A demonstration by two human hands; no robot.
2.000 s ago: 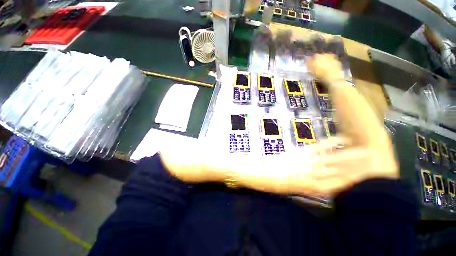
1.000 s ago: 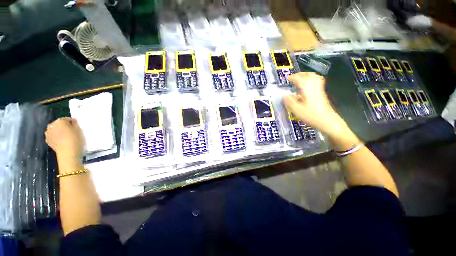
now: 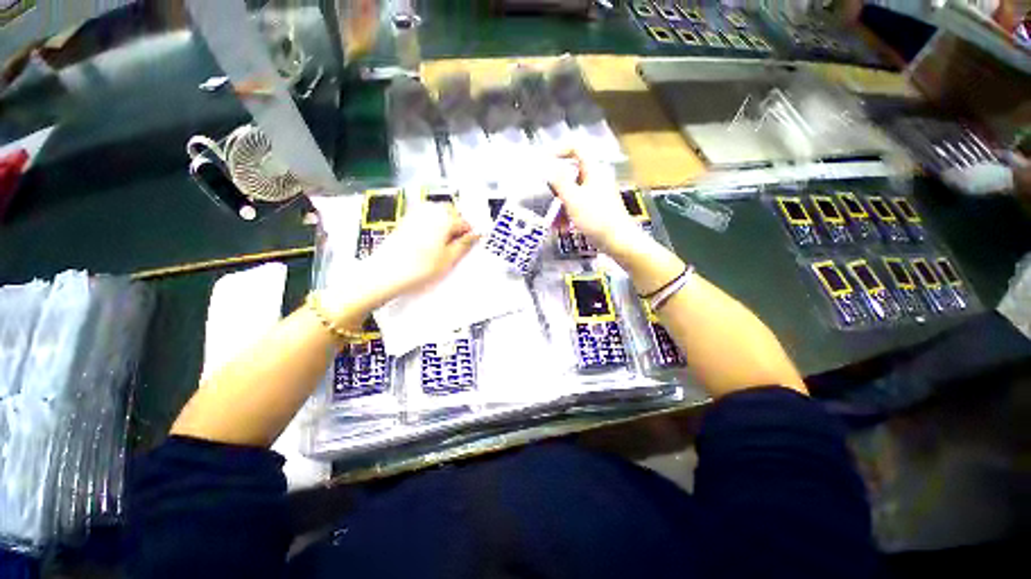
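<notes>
A keypad phone (image 3: 520, 238) is tilted above the blister tray (image 3: 384, 435), its keys showing and its upper end at my right hand (image 3: 588, 201). My right hand pinches it. My left hand (image 3: 424, 251) holds a white protective sleeve (image 3: 458, 308) by its upper edge, right beside the phone. I cannot tell whether the phone's end is inside the sleeve. The tray holds two rows of yellow-framed phones, partly hidden by my hands and the sleeve. A stack of empty sleeves (image 3: 243, 317) lies left of the tray, partly behind my left forearm.
Stacked filled trays (image 3: 68, 396) stand at far left. A small fan (image 3: 258, 164) is by the metal post (image 3: 254, 85). Grey-and-clear packs (image 3: 497, 119) stand behind the tray. Trays of bare phones (image 3: 865, 260) lie at right; loose clear plastic pieces (image 3: 797, 119) lie at right rear.
My left hand has moved from beside the sleeve stack to over the tray, now with a sleeve. My right hand has moved left and holds a phone; a lower-row phone has left its pocket.
</notes>
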